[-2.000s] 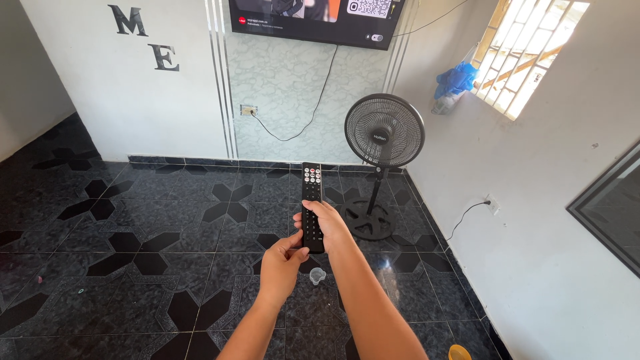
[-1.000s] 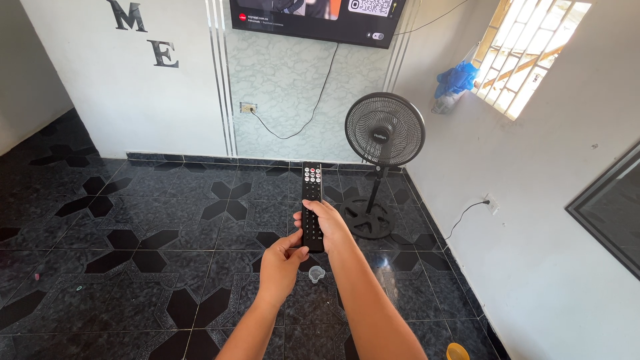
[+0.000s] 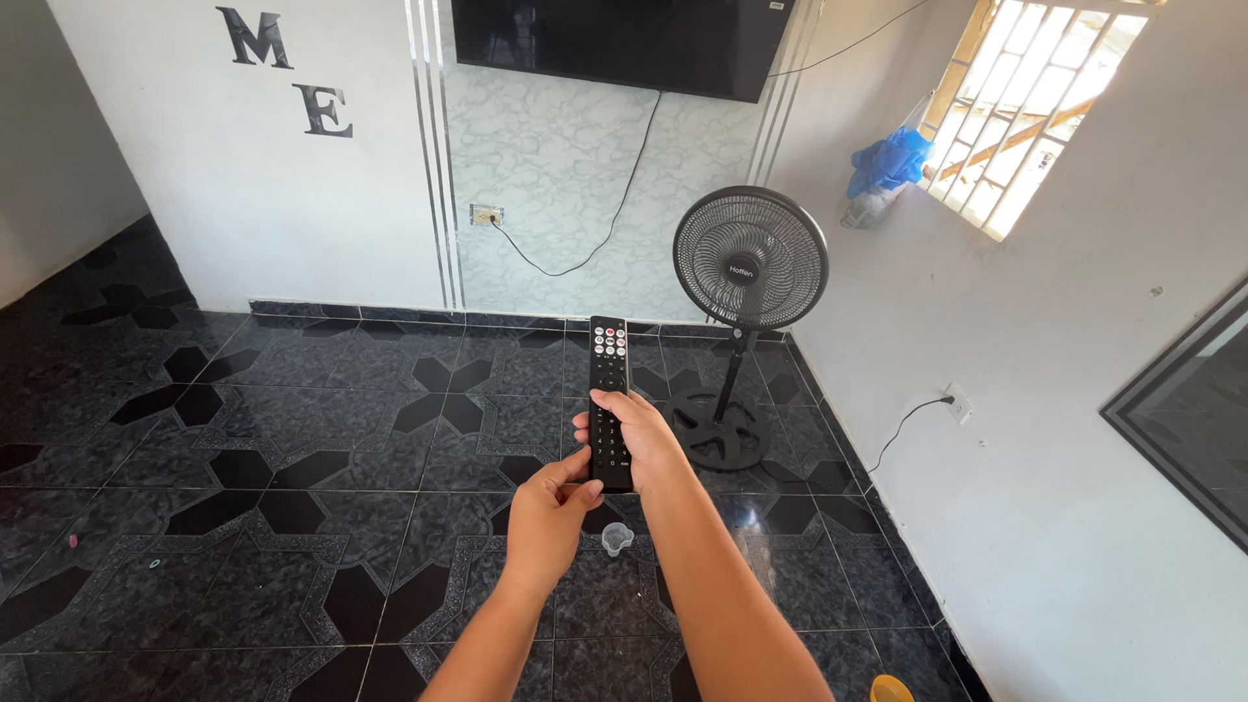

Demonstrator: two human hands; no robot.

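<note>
A black remote control [image 3: 610, 370] with white and red buttons is held upright between both hands, in the middle of the view. My right hand [image 3: 639, 434] wraps its right side, the thumb lying on the buttons below the round pad and fingertips showing at the left edge. My left hand [image 3: 549, 507] grips the lower left end between thumb and fingers. Beyond, on the wall, hangs a flat television [image 3: 624, 44] with a dark screen; its top is cut off by the frame.
A black pedestal fan [image 3: 749, 258] stands on the dark tiled floor behind the remote. A small clear plastic cup [image 3: 616, 538] lies near my hands, a yellow object [image 3: 891, 688] at the bottom edge. Cords run to a wall outlet [image 3: 487, 215] and another outlet [image 3: 959, 403]. A blue bag [image 3: 889, 161] hangs by the window.
The television screen, which showed pictures and a square code in both earlier frames, is now dark. My hands and the remote have stayed in about the same place.
</note>
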